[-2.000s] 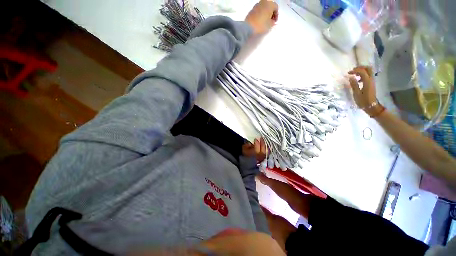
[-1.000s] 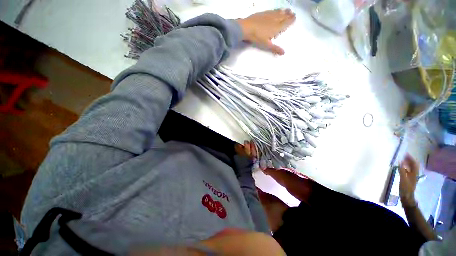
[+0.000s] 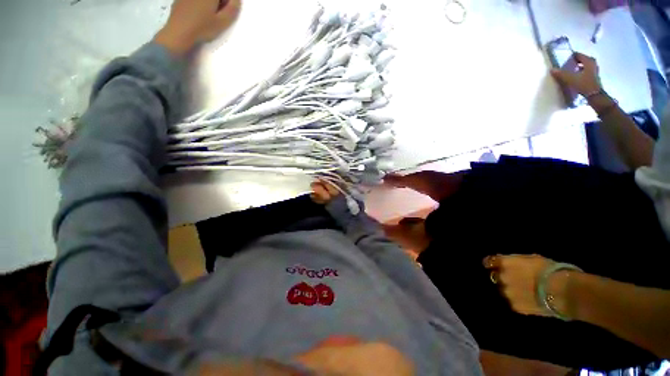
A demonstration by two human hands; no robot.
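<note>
A thick bundle of white cables [image 3: 257, 121] lies across the white tabletop, with its plugs [image 3: 360, 95] fanned out to the right. Its dark multicoloured wire ends [image 3: 57, 141] show beyond my left sleeve, which covers part of the bundle. My left hand [image 3: 197, 23] is at the top edge, above the bundle and partly cut off, with its fingers bent; whether it holds anything is unclear. My right hand [image 3: 323, 192] is small, with curled fingers at the bundle's near edge beside hanging plug ends; its grip is unclear.
A thin loop [image 3: 455, 10] lies on the white tabletop [image 3: 470, 88]. Another person in black is close at right. A hand [image 3: 584, 75] touches a dark flat device [image 3: 562, 55]. A braceleted hand [image 3: 518, 283] is nearer. Clear film [image 3: 55, 70] lies at left.
The view has swung right, so the bundle and loop sit further left. My left hand has gone from spread flat to bent fingers. Another person's hand is now at the flat device.
</note>
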